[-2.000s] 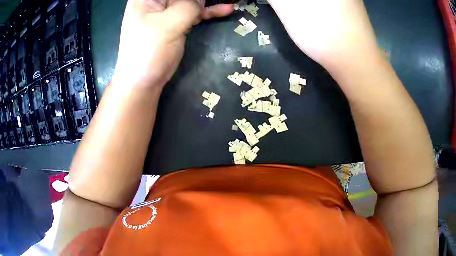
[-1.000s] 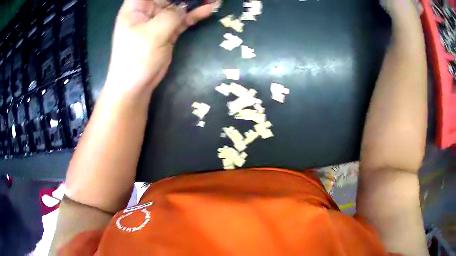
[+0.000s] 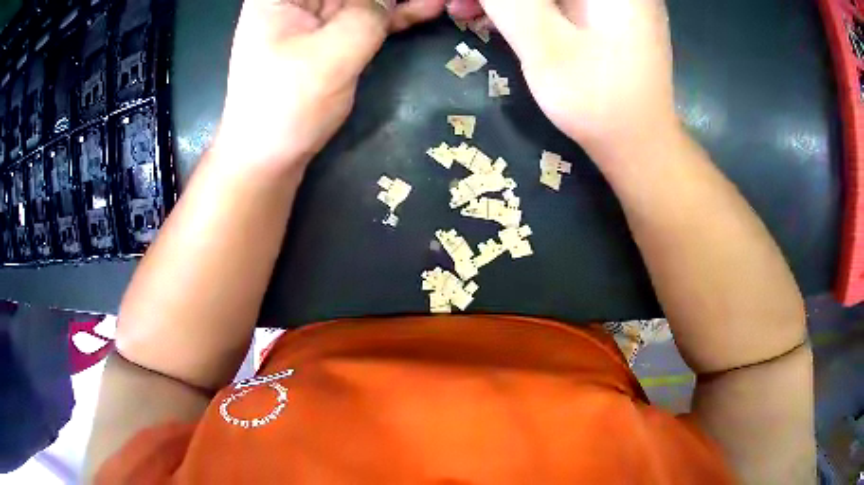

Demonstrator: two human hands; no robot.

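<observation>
My left hand (image 3: 308,71) and my right hand (image 3: 587,66) are close together at the top edge of the head view. Their fingertips meet near the top centre and are partly cut off by the edge. Whatever lies between the fingers is hidden or out of the picture. Small cream stepped adhesive pieces (image 3: 481,180) lie scattered on the dark bench mat (image 3: 360,275) between my forearms. Several overlap in a loose line down to the orange shirt. One lies apart at the left and one at the right.
A large black parts tray (image 3: 90,170) with rows of pockets holding dark parts stands at the left. A red bin (image 3: 850,170) stands at the far right edge. My orange shirt (image 3: 455,398) touches the near bench edge. Dark cloth shows at the lower left.
My right hand was out at the right by the red bin one second ago and is now back beside my left hand at the top centre. The dark item at my left fingers no longer shows.
</observation>
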